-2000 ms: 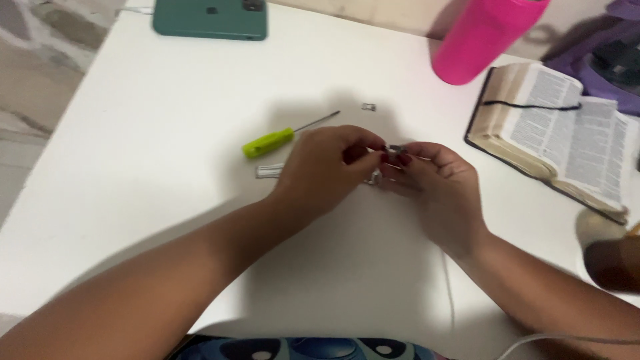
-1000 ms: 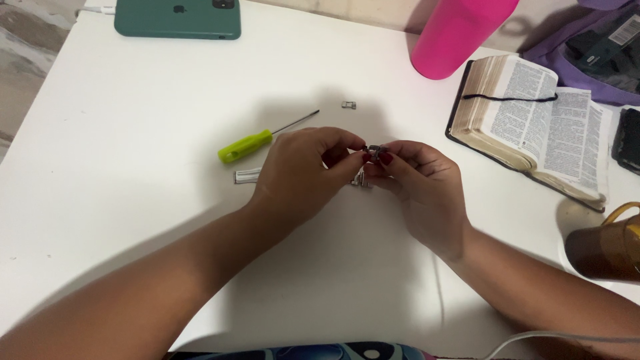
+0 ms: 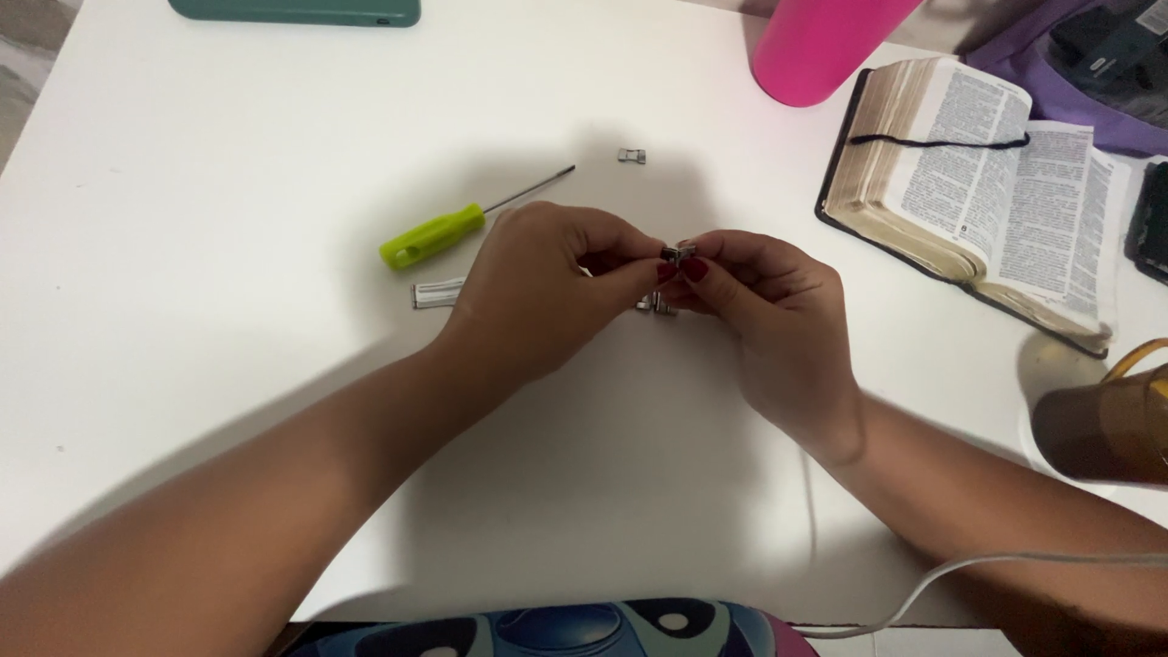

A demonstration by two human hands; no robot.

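Between the thumbs and fingertips of my left hand (image 3: pixel 547 283) and my right hand (image 3: pixel 776 310) is a small metal piece (image 3: pixel 678 255), pinched by both; its exact kind cannot be told. More small metal parts (image 3: pixel 659 303) show just below the fingertips, partly hidden by the right fingers. A screwdriver with a lime-green handle (image 3: pixel 432 237) lies behind my left hand, its shaft pointing up and right. A flat silvery strip-shaped piece (image 3: pixel 437 293) pokes out from beneath the left hand. Farther back, a small metal link-like piece (image 3: pixel 631 156) lies alone on the white table.
An open book (image 3: pixel 967 173) with a dark ribbon lies at the right. Behind it are a pink bottle (image 3: pixel 826 46) and a purple bag (image 3: pixel 1086 109). An amber mug (image 3: pixel 1104 424) stands at the right edge. A green-cased phone (image 3: pixel 297 11) lies at the back left. A white cable (image 3: pixel 940 575) crosses my right forearm.
Both hands stay together at the small metal piece, with only slight finger movement. The view has shifted, so the phone is now mostly cut off and the mug shows.
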